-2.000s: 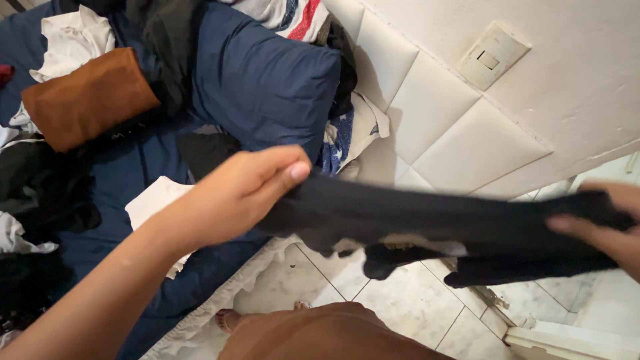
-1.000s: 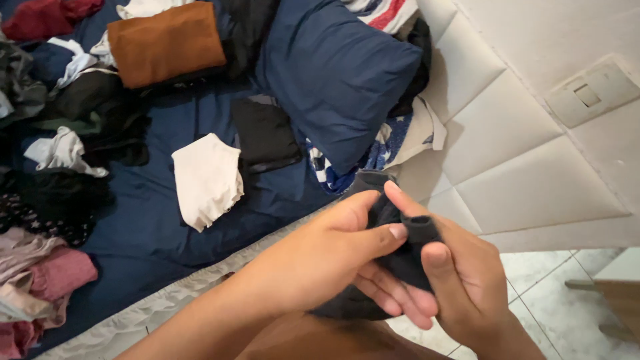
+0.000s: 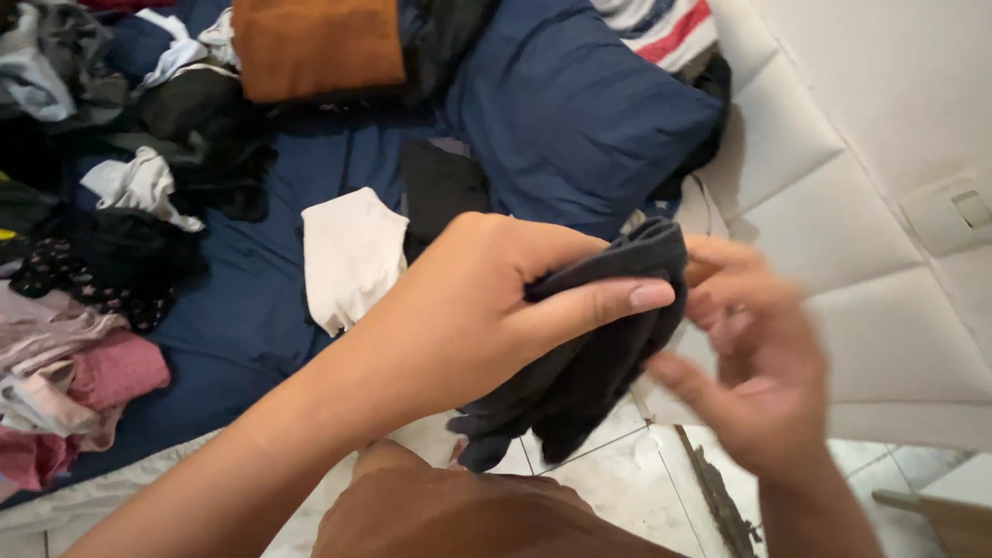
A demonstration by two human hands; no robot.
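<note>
My left hand [image 3: 511,310] is closed on a folded dark garment [image 3: 573,387], its thumb lying across the front near the upper edge. The garment is black or dark grey and hangs over the floor beside the bed, with several rounded ends at the bottom. My right hand [image 3: 744,349], blurred, is at the garment's right edge with its fingers bent and parted; whether it touches the cloth is hard to tell. Behind my left wrist, a folded white garment [image 3: 349,256] lies on the bed, next to a folded black one [image 3: 442,186].
On the bed's navy sheet [image 3: 256,310] are a navy pillow [image 3: 581,116], a folded brown cloth [image 3: 318,50], dark clothes [image 3: 194,132] and pink clothes [image 3: 120,368]. A padded white headboard [image 3: 790,170] and a wall switch [image 3: 971,209] are at right. Tiled floor [image 3: 635,480] lies below.
The dark garment, stretched wide between both hands at first, was gathered between them a second ago and is now folded in my left hand. My right hand has come off its upper part.
</note>
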